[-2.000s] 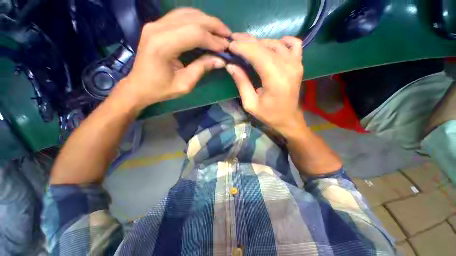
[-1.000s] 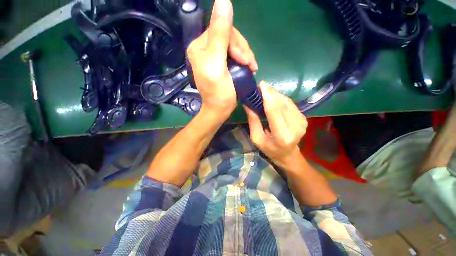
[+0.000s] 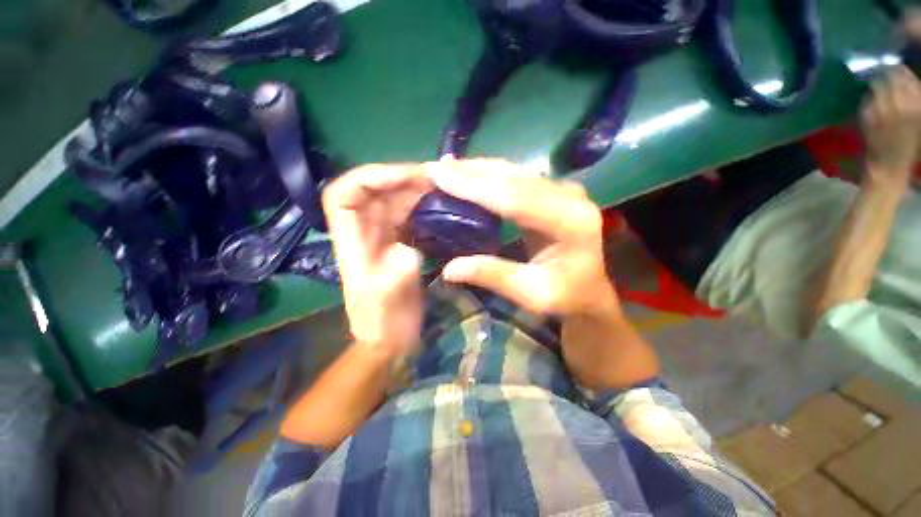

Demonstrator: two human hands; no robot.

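Note:
A dark, rounded fan part (image 3: 454, 224) is held between both hands, in front of my chest near the table's front edge. My left hand (image 3: 376, 252) curls around its left side, slightly blurred. My right hand (image 3: 540, 237) grips its right side, thumb below and fingers above. The part's far side and ends are hidden by my fingers.
A tangled pile of dark arm housings (image 3: 192, 192) lies on the green table (image 3: 394, 81) at left. Dark neck fan bodies (image 3: 631, 25) lie at the back right. A metal rod tool (image 3: 35, 293) is at the left edge. A co-worker's arm (image 3: 868, 222) is at right.
The part has turned from its ribbed side to a rounded, more end-on view, and my left hand now curls around it. The view has shifted, with more of the left pile visible.

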